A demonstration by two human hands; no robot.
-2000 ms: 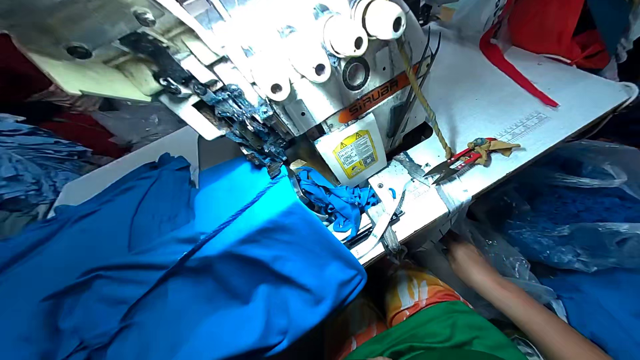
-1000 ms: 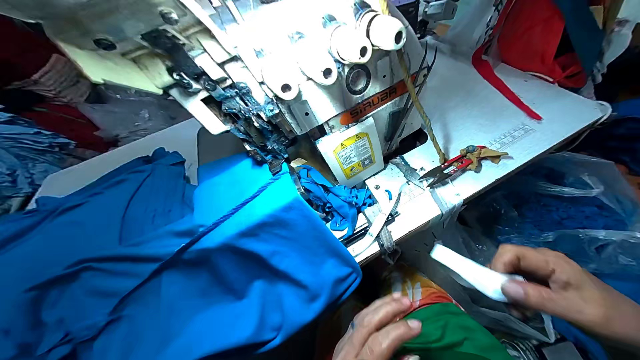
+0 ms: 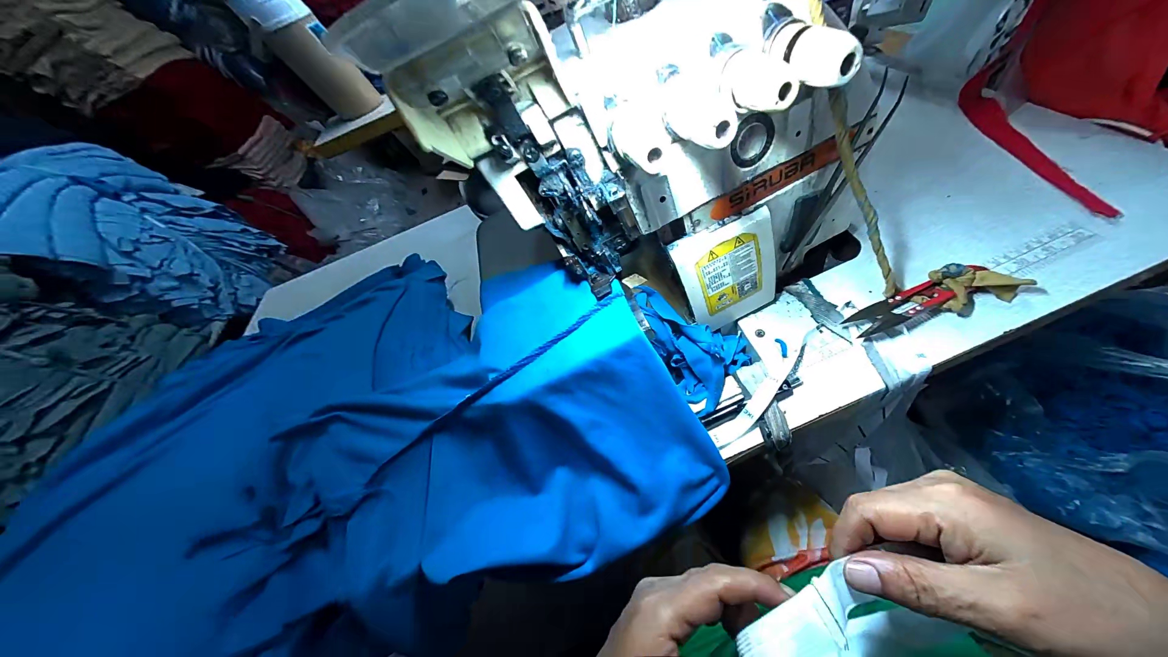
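My right hand (image 3: 985, 557) pinches the upper end of a stack of white labels or strips (image 3: 803, 620) between thumb and forefinger, at the bottom right. Against the left side of the same white stack rest the fingers of my left hand (image 3: 703, 607). Blue fabric (image 3: 547, 456) lies under the presser foot (image 3: 599, 283) of an overlock sewing machine (image 3: 730, 119), with a dark blue seam or cord running across it. Crumpled blue scraps (image 3: 693, 351) sit right of the foot. Red-handled thread snips (image 3: 903, 306) with a cloth tie lie on the machine table.
A white strip (image 3: 762, 401) hangs at the front edge of the table (image 3: 1022, 319). Clear plastic bags with blue cloth (image 3: 1077, 411) stand at the right. Red fabric (image 3: 1095, 64) is at the back right, and piles of folded blue cloth (image 3: 119, 228) are at the left.
My right hand has come up from beside the table edge with the white stack. My left hand has come in from the bottom and now touches it. The blue fabric stays under the foot.
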